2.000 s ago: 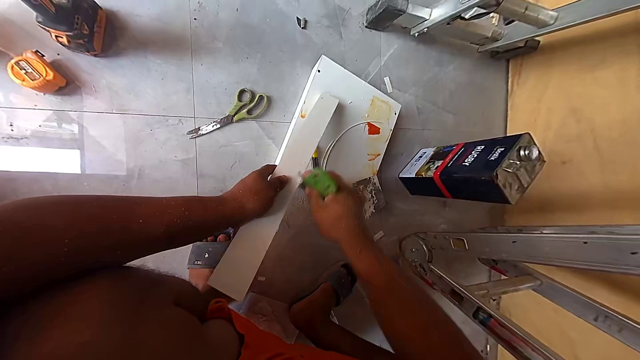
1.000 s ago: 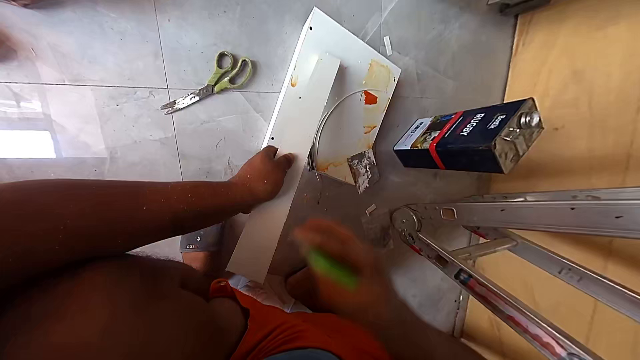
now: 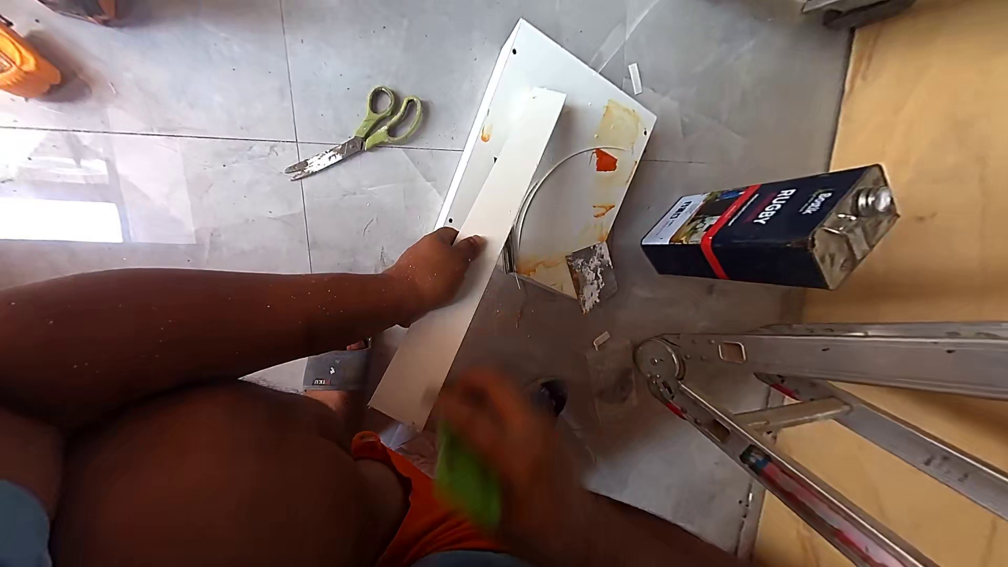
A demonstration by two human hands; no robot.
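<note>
My left hand point(image 3: 431, 272) grips a long white strip point(image 3: 504, 193) by its edge, thumb on its face. The strip slants over a white board point(image 3: 579, 94) stained with yellow and orange. My right hand point(image 3: 504, 441), blurred by motion, holds a green object point(image 3: 466, 476) beside the strip's lower end; what kind it is I cannot tell. A thin curved strip or wire point(image 3: 543, 177) lies on the board, and a stained flat scraper or plate point(image 3: 592, 276) rests at its lower edge. Green-handled scissors point(image 3: 364, 135) lie open on the tiles, left of the board.
A dark blue rectangular metal can point(image 3: 764, 228) lies on the floor at the right. Below it, a folding aluminium ladder point(image 3: 866, 358) stands near a wooden panel point(image 3: 937, 142). Small white offcuts point(image 3: 635, 78) are scattered around. An orange tool point(image 3: 24, 63) is at the upper left.
My right hand has moved with the green object from the strip's middle down toward its lower end, nearer my body. My left hand still grips the strip.
</note>
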